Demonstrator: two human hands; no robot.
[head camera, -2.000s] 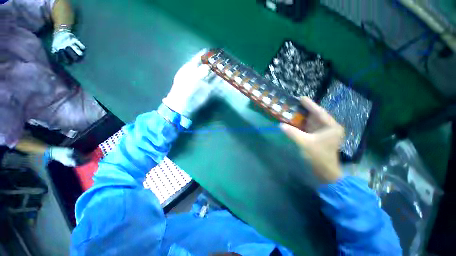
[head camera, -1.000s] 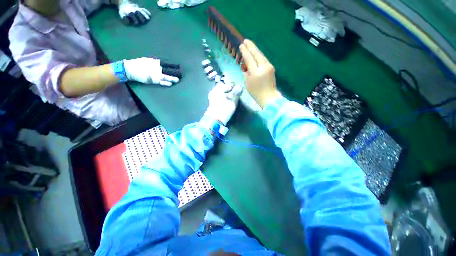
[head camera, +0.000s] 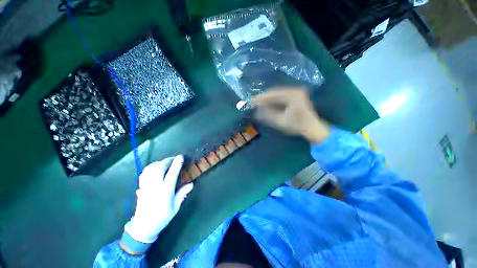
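Observation:
The orange-brown slotted jig (head camera: 222, 153) lies slanted on the green mat; no white block parts show in its slots. My left hand (head camera: 159, 196), in a white glove, grips the jig's left end between thumb and fingers. My right hand (head camera: 287, 112), bare and blurred, is above the jig's right end, beside the clear bag (head camera: 261, 57). A small white block part (head camera: 241, 104) shows at its fingertips, held by them.
A black bin of chunky silver-and-dark pieces (head camera: 86, 123) and a bin of fine silver bits (head camera: 150, 81) stand at the left. A blue cord (head camera: 131, 112) runs between them to my left wrist. Dark crates (head camera: 361, 26) stand beyond the bench's right edge, above pale floor.
The view has swung right, away from the other person. The jig, earlier raised in my right hand, now lies on the mat under my left hand. The row of white blocks is out of view.

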